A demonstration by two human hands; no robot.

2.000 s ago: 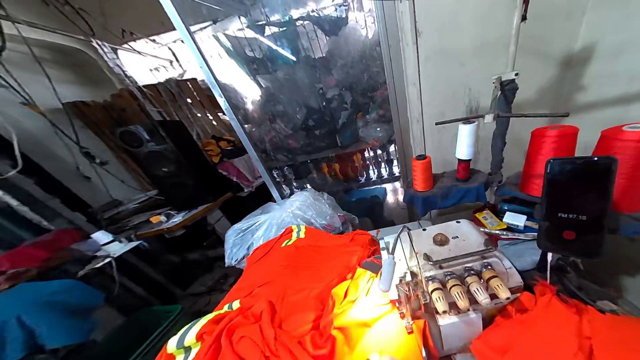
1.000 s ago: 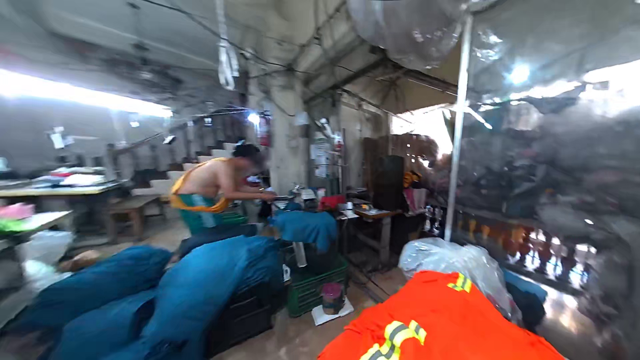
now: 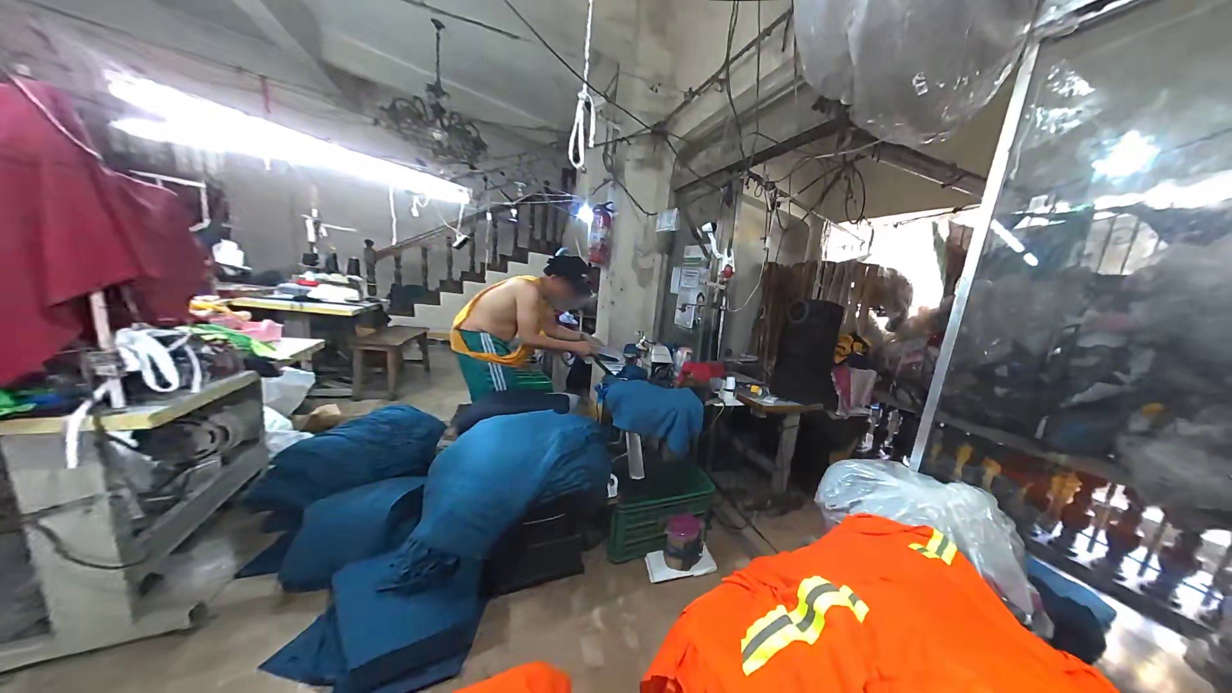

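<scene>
Neither my left hand nor my right hand shows in the view. Orange fabric with yellow and grey reflective strips (image 3: 895, 616) lies heaped at the lower right. Behind it rests a translucent plastic bag (image 3: 924, 510). A smaller piece of orange fabric (image 3: 520, 679) pokes in at the bottom edge. What my hands hold or touch is hidden outside the frame.
A person (image 3: 515, 327) bends over a work table further back. Blue cloth bundles (image 3: 520, 472), a green plastic crate (image 3: 664, 510) and a small bucket (image 3: 683, 542) stand on the floor. A metal-framed glass panel (image 3: 1088, 318) is at right, a sewing table (image 3: 144, 409) at left.
The view has swung far to the left, away from the sewing machine and thread cones, bringing the blue bundles and the bending person into sight.
</scene>
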